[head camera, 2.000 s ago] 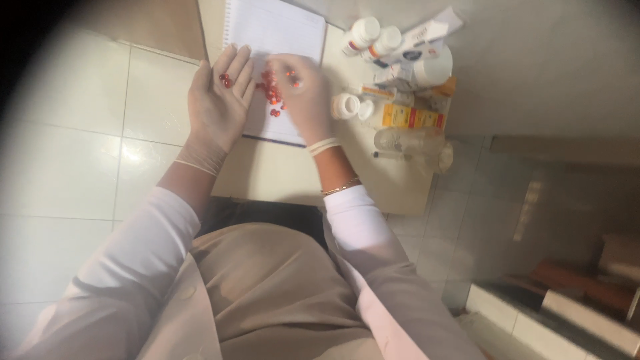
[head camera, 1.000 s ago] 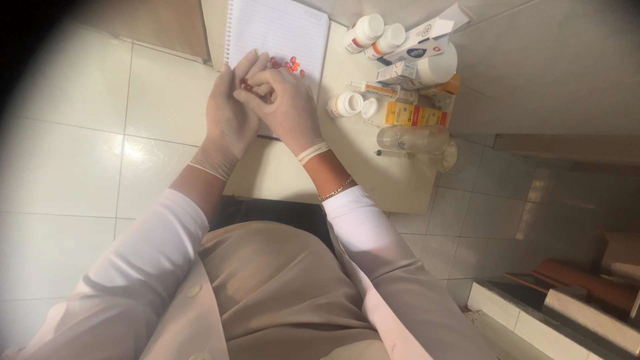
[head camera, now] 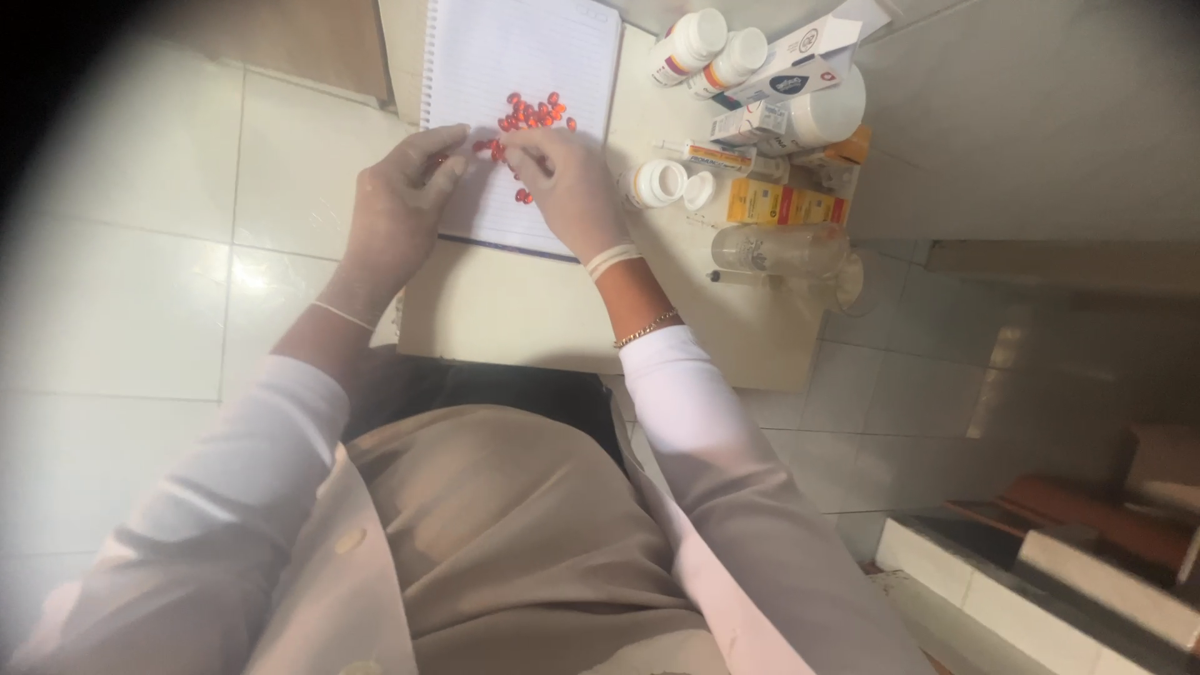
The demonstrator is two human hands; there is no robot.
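Note:
Several red softgel capsules point(head camera: 536, 114) lie in a loose group on the lined page of a spiral notebook point(head camera: 525, 47). My left hand point(head camera: 405, 187), in a thin translucent glove, is curled at the notebook's left edge, with a bit of red showing between thumb and fingers. My right hand point(head camera: 567, 183), gloved too, is over the page with its fingertips pinched beside the nearest capsules; whether one is between them is hidden. An uncapped white bottle point(head camera: 659, 183) lies right of my right hand, with its white cap point(head camera: 698, 190) beside it.
On the right of the cream table point(head camera: 600, 323) stand white pill bottles point(head camera: 698, 36), a white box point(head camera: 816, 47), a boxed syringe-like tube point(head camera: 717, 157), a yellow carton point(head camera: 783, 203), a clear bottle point(head camera: 778, 249) and a small syringe point(head camera: 741, 278). The table's front edge is near my body.
My hands were together over the page one second ago; they are now apart, the left one further left. More of the red capsules on the page show now.

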